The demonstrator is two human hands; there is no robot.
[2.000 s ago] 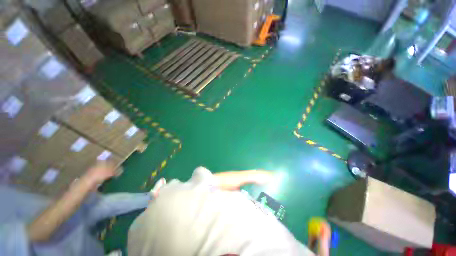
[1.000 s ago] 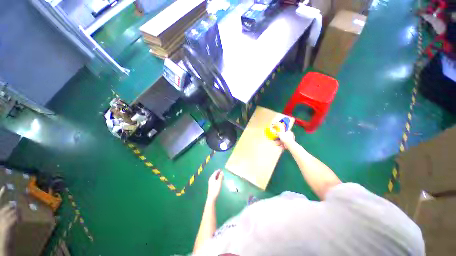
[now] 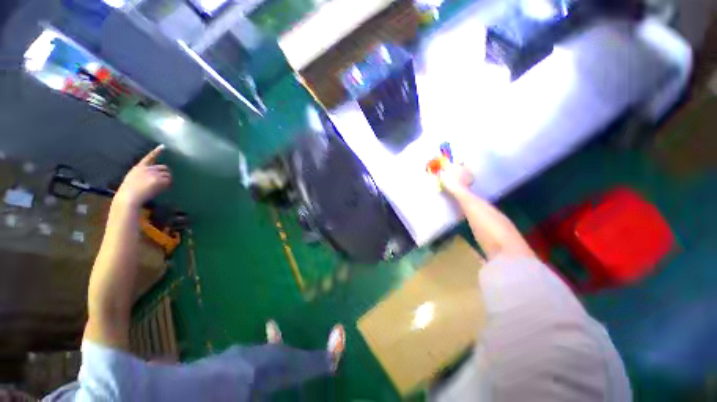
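Observation:
My right hand [image 3: 458, 177] reaches out over the near corner of the shiny metal-topped table [image 3: 503, 129]. It is blurred and closed on the tape gun [image 3: 437, 162], which shows as a small orange and blue shape at the fingertips. Whether the tape gun touches the tabletop cannot be told. A closed brown shipping carton [image 3: 421, 314] stands below my right forearm, partly covered by my sleeve, with a bright reflection on top. My left hand is not in view.
Another person's hand [image 3: 145, 182] is raised at the left, finger extended; their legs and shoes are below. A black floor fan [image 3: 338, 192] stands by the table. Dark boxes [image 3: 389, 98] and flattened cartons [image 3: 346, 47] are at the table's end. A red stool [image 3: 621, 235] is at right.
The view has swung and moved closer to the table. My right hand with the tape gun has gone from above the carton to the table corner. My left hand has left the picture.

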